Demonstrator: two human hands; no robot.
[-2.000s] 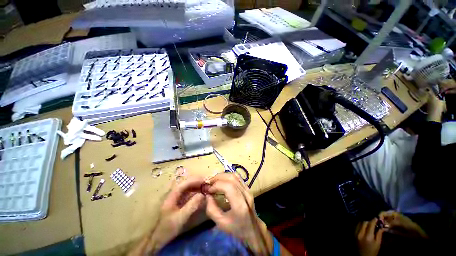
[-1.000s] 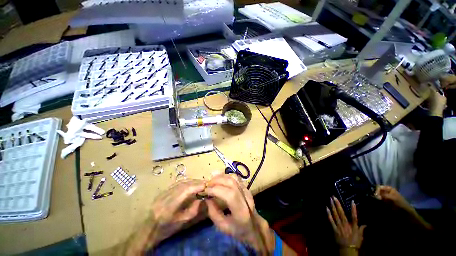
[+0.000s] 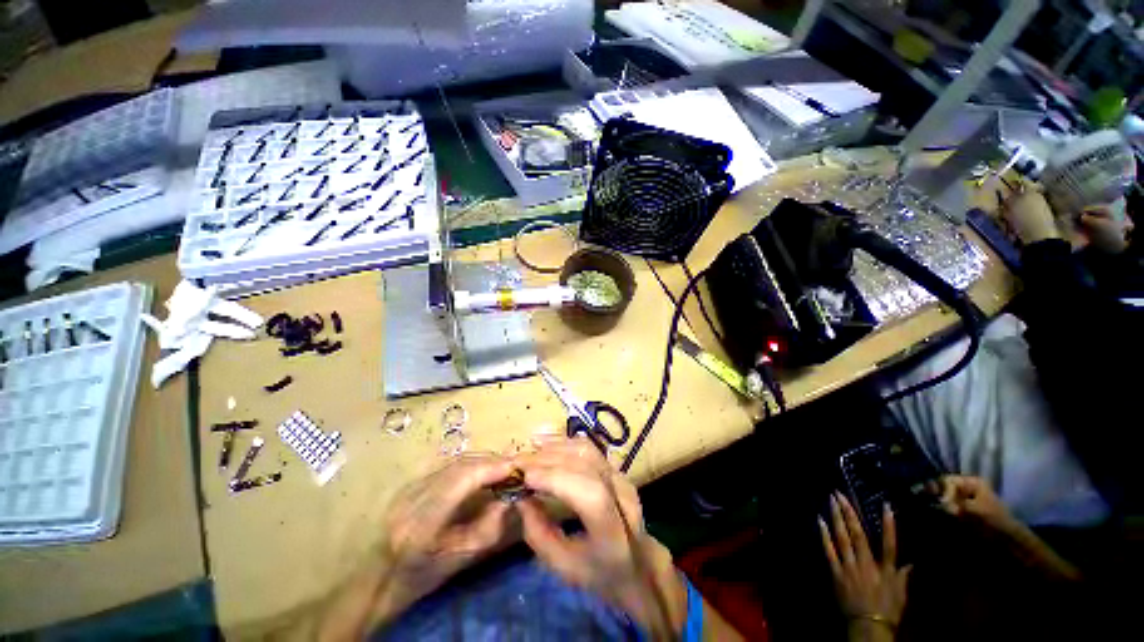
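A small electronic assembly [image 3: 511, 487], dark with a yellowish glint, is held between the fingertips of both hands at the bench's front edge. My left hand [image 3: 445, 520] grips it from the left and my right hand [image 3: 583, 508] from the right. The fingers hide most of it. Thin metal rings [image 3: 453, 420] lie on the board just beyond my hands. Scissors [image 3: 590, 414] lie beyond my right hand. A sheet with a grid of dark pads [image 3: 310, 442] and slim cylindrical parts [image 3: 255, 464] lie to the left.
A metal fixture [image 3: 414, 332] with a white tube stands ahead, beside a round tub [image 3: 595, 289]. A soldering station [image 3: 784, 295] and fume fan [image 3: 655, 191] stand right. Blister trays [image 3: 75, 426], black pieces [image 3: 301, 334] and a glove [image 3: 195, 332] lie left. People sit at right.
My hands stay together on the small part, with slight finger shifts. The station's red light shows since one second ago. At the far right, a person's arm has reached farther over the bench.
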